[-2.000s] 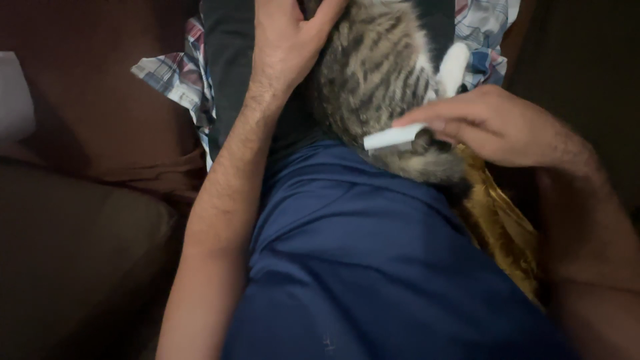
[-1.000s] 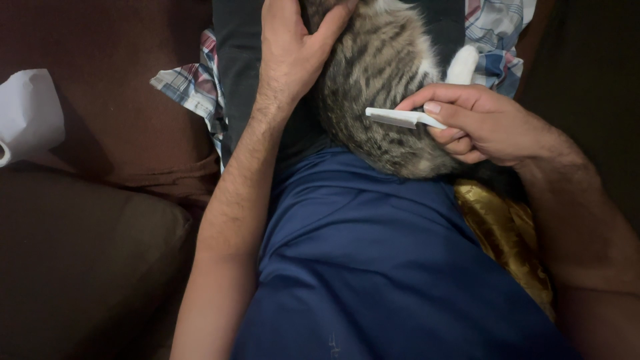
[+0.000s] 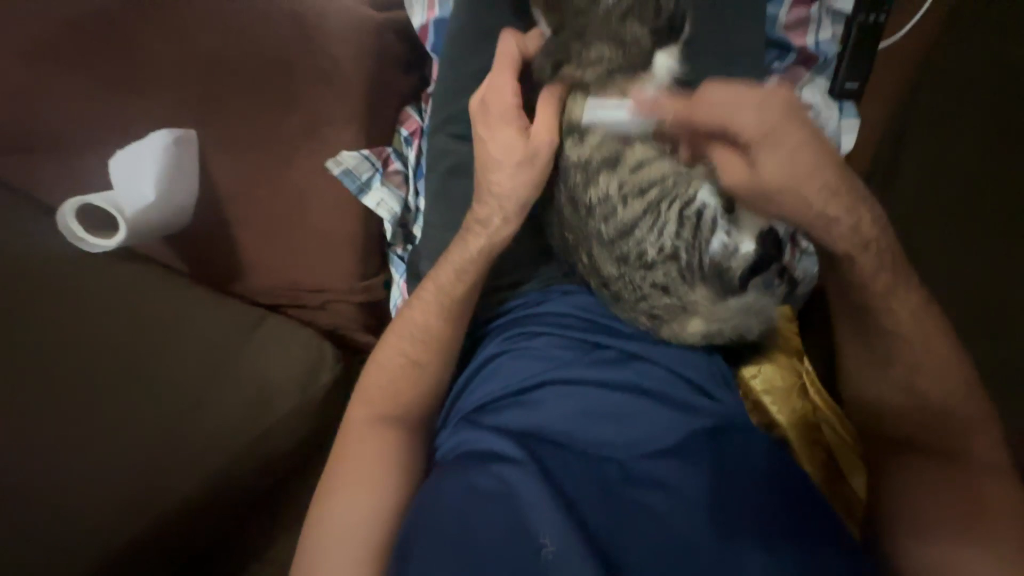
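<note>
A tabby cat with white patches lies curled across my lap, on dark cloth, its head toward the top of the view. My left hand rests against the cat's neck and head from the left, thumb and fingers apart. In my right hand, blurred by motion, is a small white comb. The comb lies against the fur at the upper back, close beside my left thumb. Its teeth cannot be made out.
A paper roll with a loose end lies on the brown cover at the left, by a dark cushion. Plaid cloth shows beside my legs. A black device and a white cable are at the upper right; golden cloth lies below the cat.
My right hand has carried the comb from the cat's rear part up toward its neck. The view has shifted, showing more of the paper roll and the black device.
</note>
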